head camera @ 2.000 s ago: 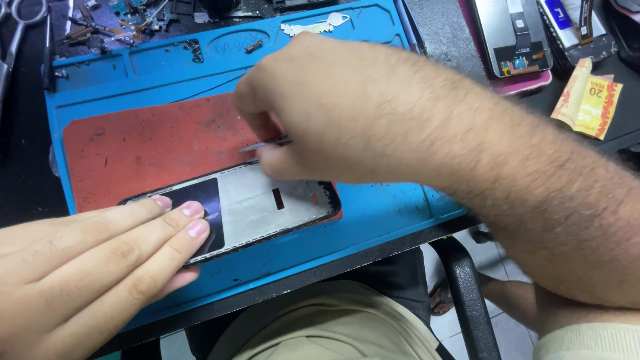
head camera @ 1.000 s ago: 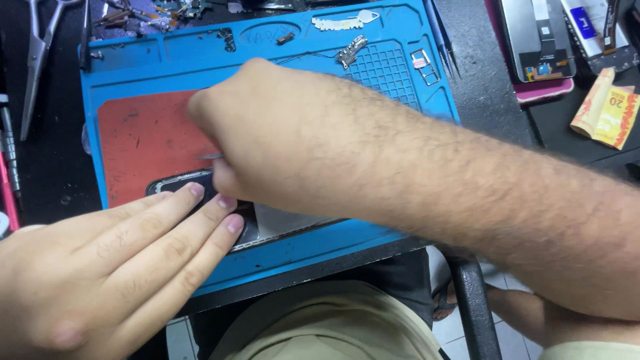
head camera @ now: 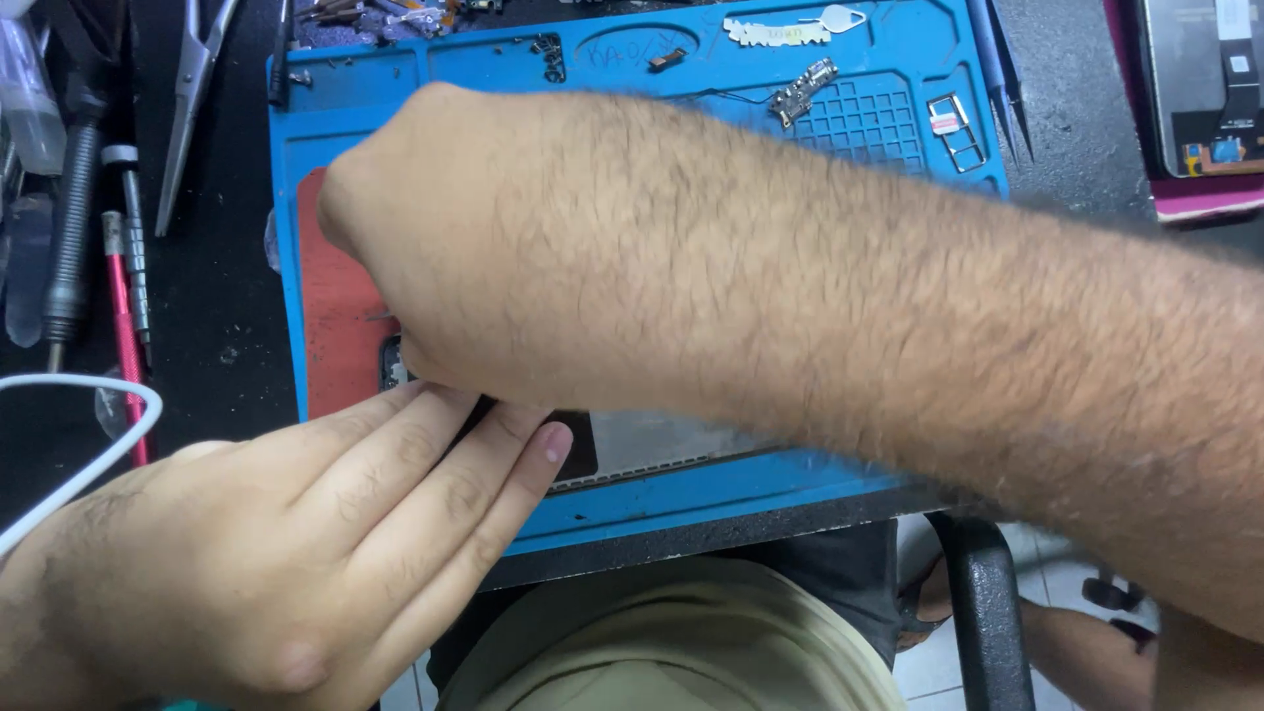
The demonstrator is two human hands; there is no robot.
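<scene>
A phone frame with a silvery metal plate lies on a red pad over a blue silicone work mat. My left hand rests on the frame, fingers stretched out flat and pressing or steadying its left part. Above it, my right hand is curled near the frame's left end, and the forearm hides much of the plate. A thin metal tip shows beside the right hand's fingers; the rest of that tool is hidden. The left fingertips partly lie under or against the right hand.
On the mat are a small circuit board, a SIM tray and a SIM ejector pin. Scissors, a red-handled tool and a white cable lie left. Tweezers and a phone screen assembly are at right.
My right hand has moved left along the phone frame, from its middle to its left end. The left hand stays on the frame. The view has shifted, showing more of the table's left side.
</scene>
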